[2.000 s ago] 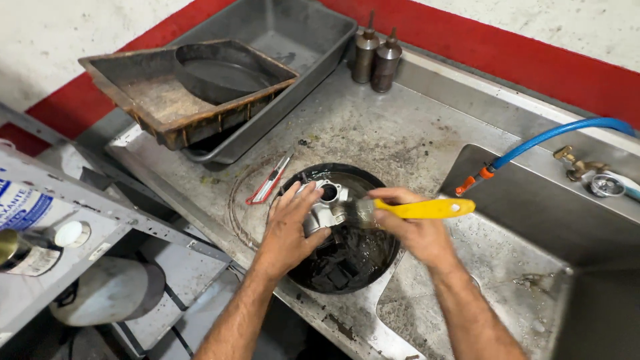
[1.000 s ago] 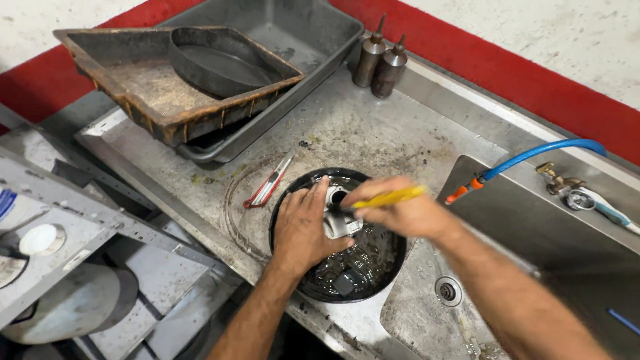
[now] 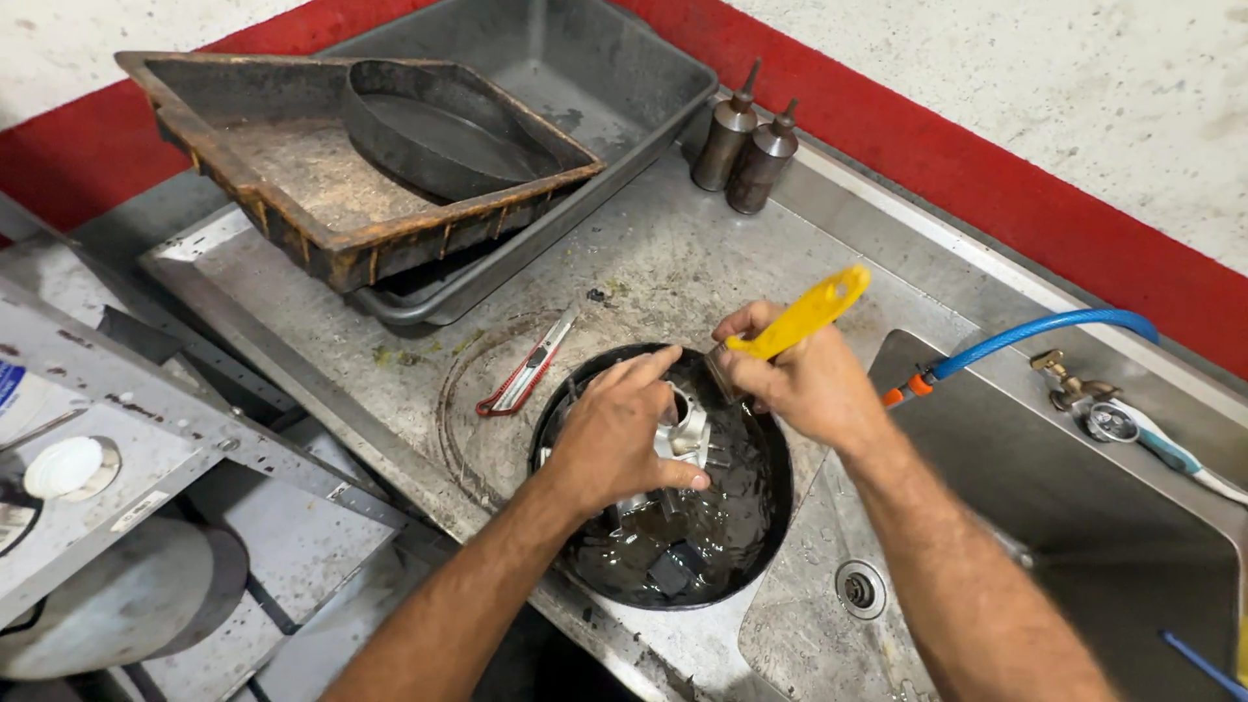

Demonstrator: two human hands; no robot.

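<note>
A round black pan [image 3: 783, 507] of dark liquid stands on the steel sink's drainboard. In it sits a light metal part [image 3: 690, 434] with a round opening, perhaps a carburetor or throttle body. My left hand [image 3: 619, 439] is on that part, thumb at its near side, fingers spread over it. My right hand [image 3: 799, 375] grips a paintbrush with a yellow handle [image 3: 804, 312], its bristles pointing down at the pan's far right side, just right of the metal part. A dark block [image 3: 675, 567] lies in the liquid near the front.
A red and white utility knife [image 3: 531, 366] lies left of the pan. Behind are a large grey tub [image 3: 585, 210] with a rusty tray [image 3: 351, 239] on it, and two oil bottles [image 3: 762, 166]. At right are the sink basin [image 3: 1063, 507], blue hose [image 3: 1043, 327] and brass tap [image 3: 1072, 385].
My right hand and the brush have moved off the metal part to the pan's far right side, with the yellow handle now raised. My left hand stays on the part.
</note>
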